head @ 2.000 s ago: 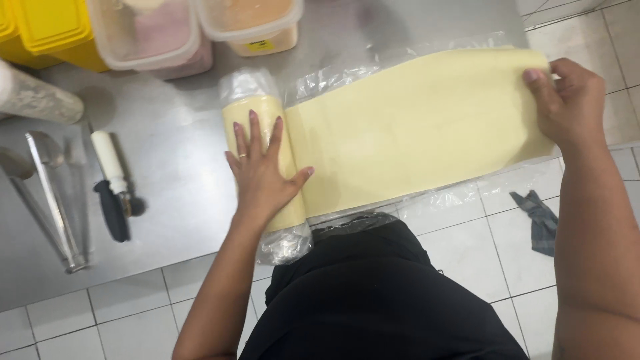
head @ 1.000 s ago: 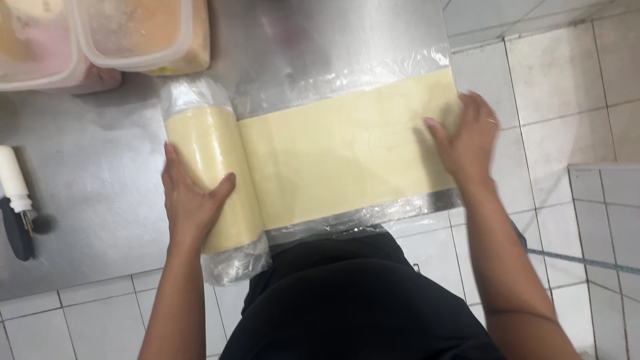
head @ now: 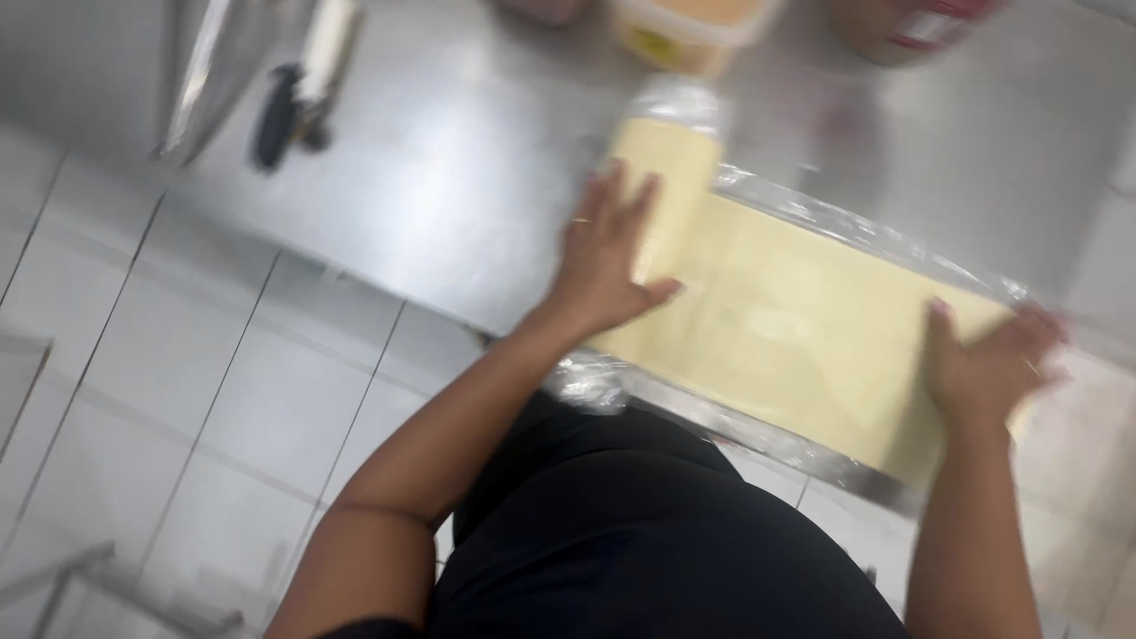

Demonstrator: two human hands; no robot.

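A flat, pale yellow sheet, apparently dough, (head: 799, 328) lies on clear plastic film (head: 852, 226) along the metal worktop's front edge. Its left end runs into a yellow roll (head: 679, 177) wrapped with film, whose crumpled plastic sticks out at both ends. My left hand (head: 608, 253) rests on the roll with fingers spread, the thumb pointing toward the flat sheet. Over the sheet's right end is my right hand (head: 990, 359), blurred, fingers apart; whether it touches the sheet cannot be told.
On the metal worktop (head: 461, 160), metal tongs (head: 195, 80) and a tool with a white handle (head: 327, 44) and a dark part lie at the left. A plastic tub (head: 701, 27) and a red-topped container (head: 914, 27) stand at the back. White floor tiles (head: 266, 355) show below.
Two seconds ago my right hand held the sheet's raised right end; it has since let go, and the sheet lies flatter. My left hand remains at the roll. The view has turned and shifted.
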